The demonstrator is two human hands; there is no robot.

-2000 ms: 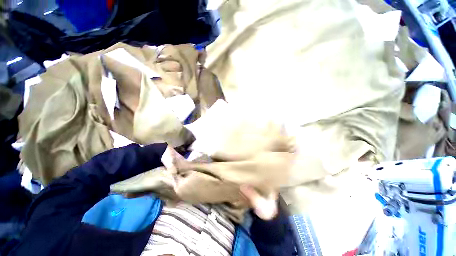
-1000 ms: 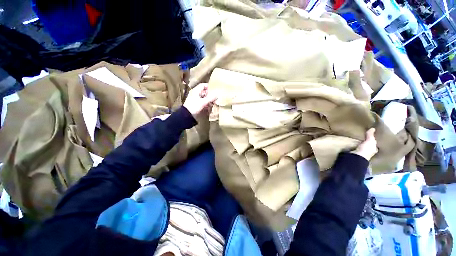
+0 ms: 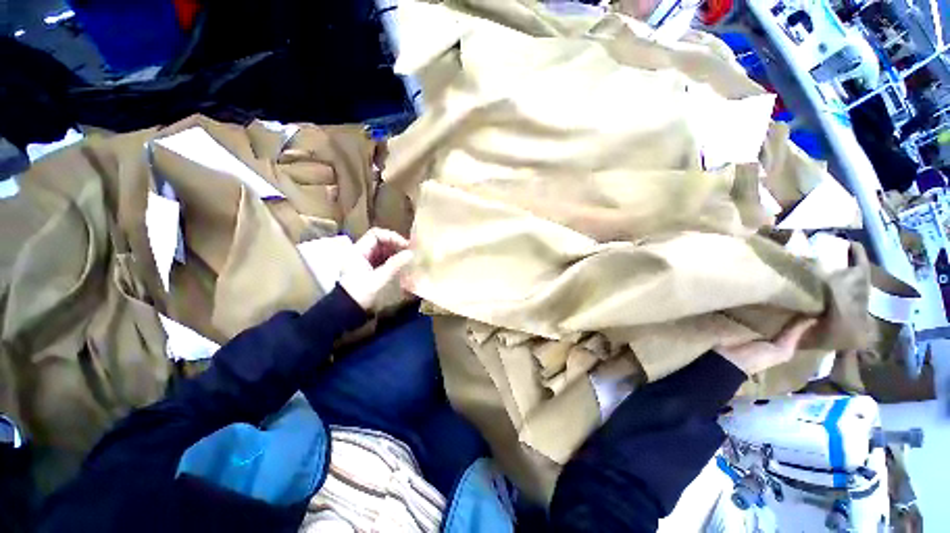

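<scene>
A large tan garment panel (image 3: 583, 276) is spread between my hands, over other folded tan pieces on the lap and table. My left hand (image 3: 375, 269) pinches its left edge. My right hand (image 3: 769, 349) holds its right end from below, with the fingertips partly against the cloth. Folded edges of smaller tan pieces (image 3: 563, 364) show under the panel, with a white bit beside my right sleeve.
A rumpled tan heap (image 3: 73, 271) with white pieces (image 3: 164, 234) lies on the left. More tan cloth (image 3: 563, 94) is piled ahead. The white sewing machine (image 3: 802, 437) is at lower right. A metal rail (image 3: 833, 135) and other machines stand at upper right.
The top panel is now spread flatter over the folded pieces, covering most of them. My left hand has moved left and down; my right hand is slightly lower. The sewing machine shows lower in view.
</scene>
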